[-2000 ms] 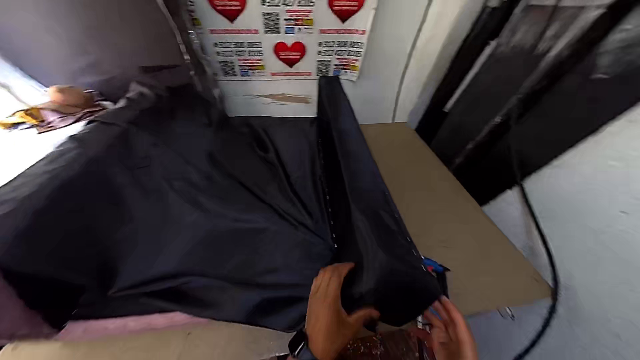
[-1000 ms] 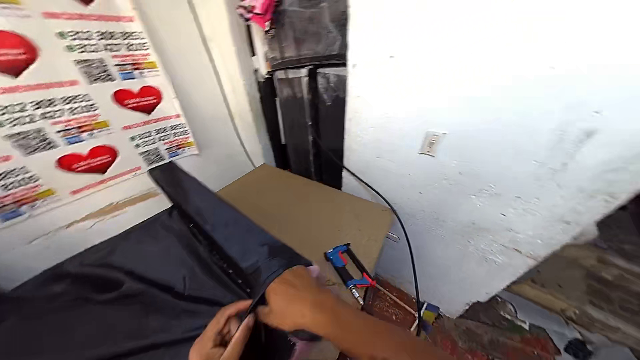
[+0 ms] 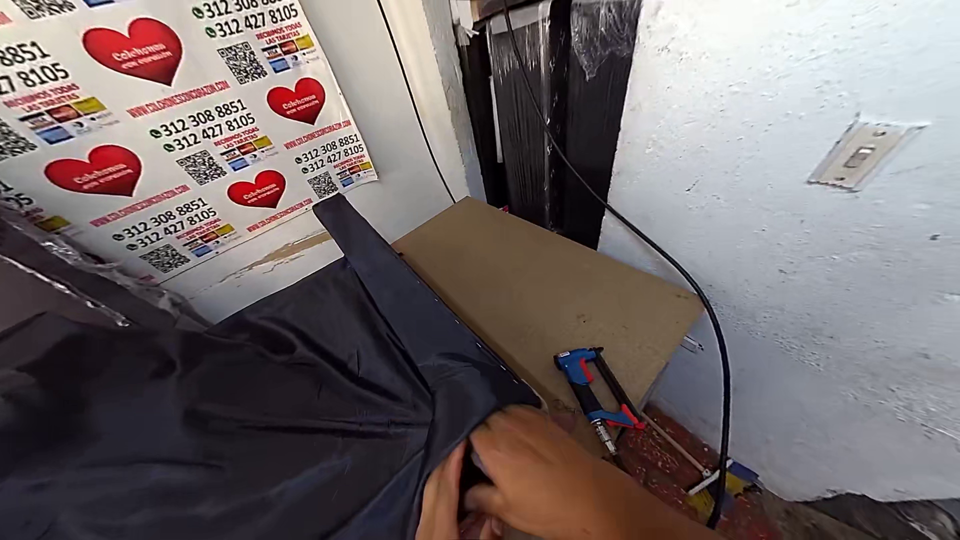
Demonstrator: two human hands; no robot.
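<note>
Dark navy fabric (image 3: pixel 247 397) lies over the left and middle of the work surface. A folded band of it (image 3: pixel 397 292), with a row of staples along its right edge, runs from the wall to my hands. My right hand (image 3: pixel 532 465) grips the fabric at the band's near corner, its fingertips partly hidden in the fold. Close against it, my left hand (image 3: pixel 444 499) touches the same corner; its fingers are mostly hidden, so its hold is unclear. A blue and black pneumatic staple gun (image 3: pixel 589 394) lies right of my hands on the brown board.
The brown board (image 3: pixel 540 277) reaches toward a white wall (image 3: pixel 787 300) with a switch plate (image 3: pixel 862 156). A black cable (image 3: pixel 675 262) hangs down over the board's right side. Plastic-wrapped dark panels (image 3: pixel 559 112) stand behind. A printed poster (image 3: pixel 217 127) covers the back wall.
The view has swung right since the first frame and partly back left since the second. Both hands remain at the near corner of the fabric; the staple gun stays on the board.
</note>
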